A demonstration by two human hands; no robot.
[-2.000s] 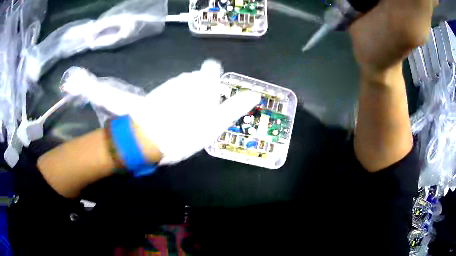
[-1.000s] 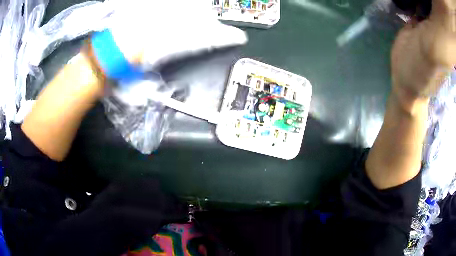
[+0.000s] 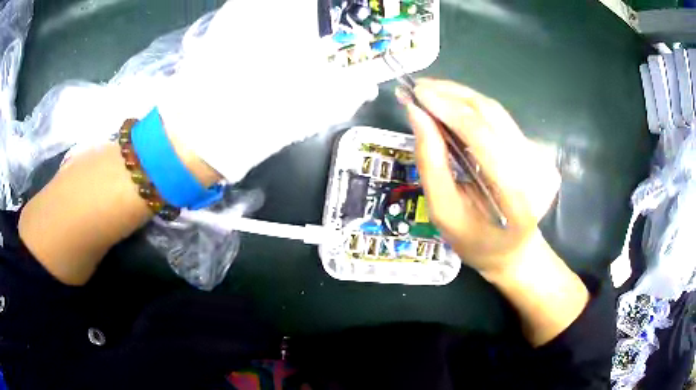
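My bare right hand (image 3: 484, 171) is shut on slim dark tweezers (image 3: 458, 145), their tips at the near edge of the upper power strip housing (image 3: 427, 38). That open white housing shows a circuit board and blue components. My left hand (image 3: 267, 76), in a white glove, lies at the housing's left; glare hides its fingers, so its grip is unclear. A second open housing (image 3: 332, 259) lies nearer me, partly under my right hand, with a black block (image 3: 356, 196), brass strips and green board. Its white power cord (image 3: 278, 229) leaves to the left.
A clear plastic bag (image 3: 202, 255) lies around the near cord. More crinkled bags (image 3: 137, 72) are at the upper left. At the right are stacked white housings (image 3: 668, 87), bagged cords (image 3: 664, 213) and wrapped board assemblies (image 3: 635, 324). All lies around a dark green mat (image 3: 534, 61).
The dark tool with a pale tip has gone from my right hand, which now holds tweezers and has moved left to the housings. Both housings appear lower in view. My left hand is further right.
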